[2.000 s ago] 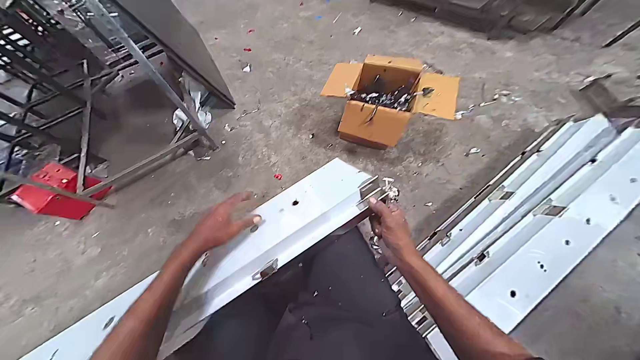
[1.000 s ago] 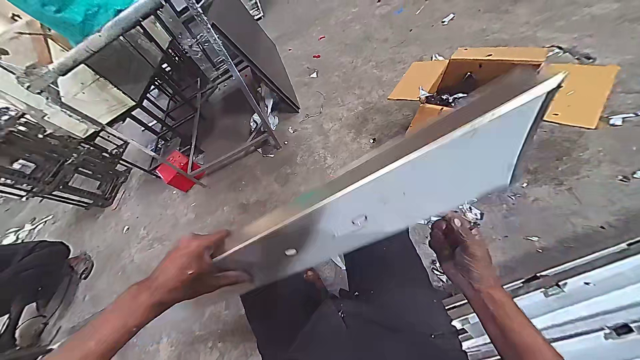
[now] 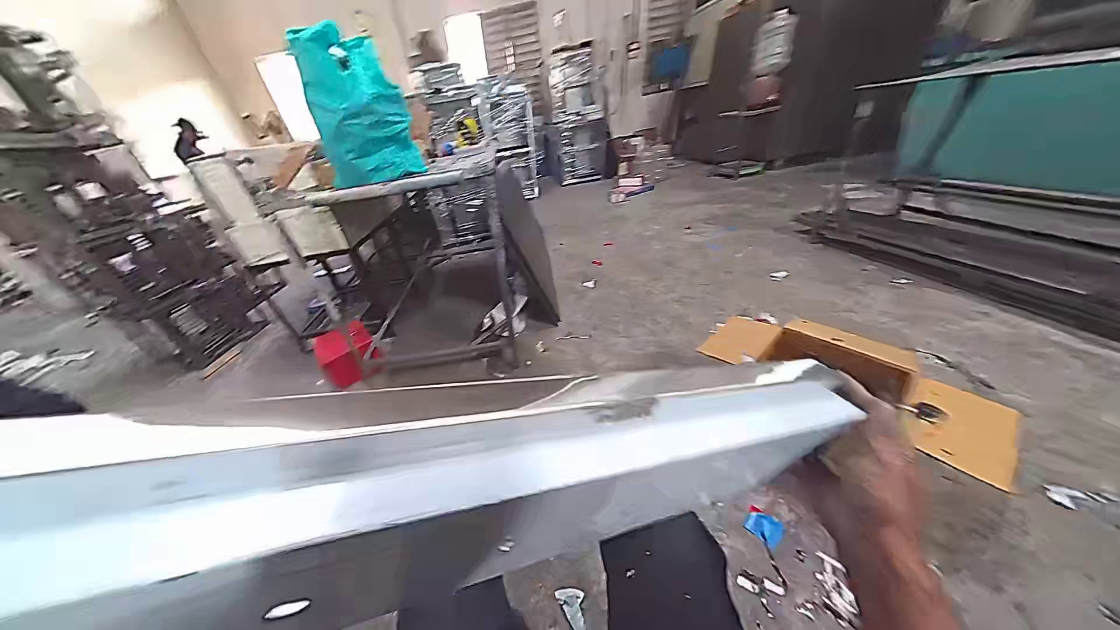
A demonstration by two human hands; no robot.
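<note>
A long, folded white metal panel (image 3: 525, 464) with holes in it stretches from the left edge to the right of centre, raised above my dark-trousered legs. My right hand (image 3: 862, 446), blurred, grips its right end; the fingers are partly hidden behind the metal. My left hand is out of view. Just beyond the panel's right end, an open cardboard box (image 3: 962, 433) stands on the floor.
A metal-framed table (image 3: 394, 185) with a turquoise bag (image 3: 359, 114) stands ahead on the left, a red box (image 3: 346, 354) by its legs. Metal frames are stacked at far left. A long rack (image 3: 1006, 197) stands at right. Scraps and a blue piece (image 3: 765, 528) litter the floor.
The view has swung upward to the room. My right hand, off the panel one second ago, now holds its right end. My left hand, earlier on the panel, has left the view.
</note>
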